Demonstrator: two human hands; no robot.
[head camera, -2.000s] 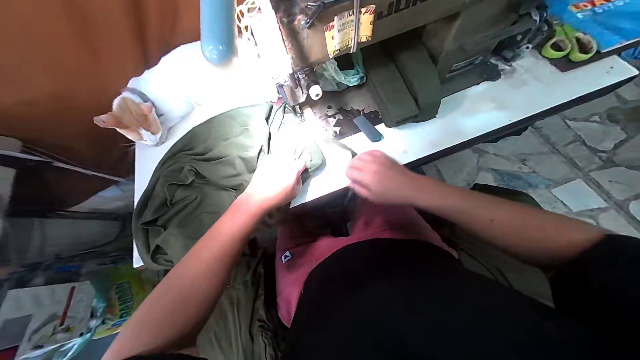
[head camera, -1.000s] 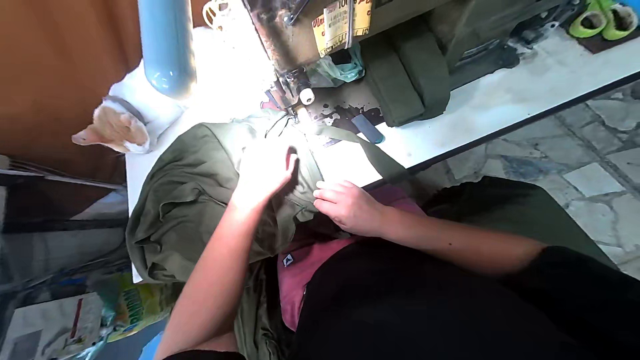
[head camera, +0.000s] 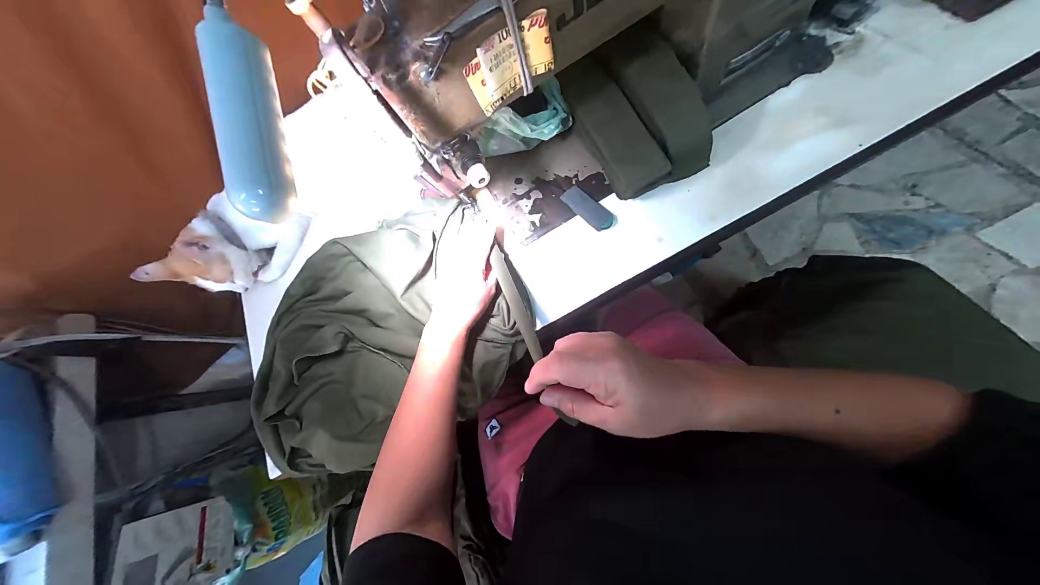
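Note:
Olive-green fabric (head camera: 341, 349) lies bunched over the left end of the white table, its upper edge at the needle area of a sewing machine (head camera: 455, 162). My left hand (head camera: 465, 272) presses flat on the cloth just below the presser foot; glare washes out its fingers. A narrow olive strip (head camera: 513, 301) runs from beside that hand toward me. Its lower part is pinched in the curled fingers of my right hand (head camera: 597, 382), over my lap. A dark blue-grey small block (head camera: 587, 208) rests right of the needle area.
An orange-and-white cat (head camera: 211, 248) lies at the table's left edge under a blue cylindrical lamp (head camera: 248, 122). Folded olive pieces (head camera: 642, 114) drape over the machine bed. A thin plastic bag (head camera: 528, 122) sits behind. The table's dark front edge (head camera: 780, 195) slants beside my lap.
My right hand has moved down toward my lap, with the strip now stretched between it and the needle area. My left hand stays on the cloth near the needle. The view has shifted closer.

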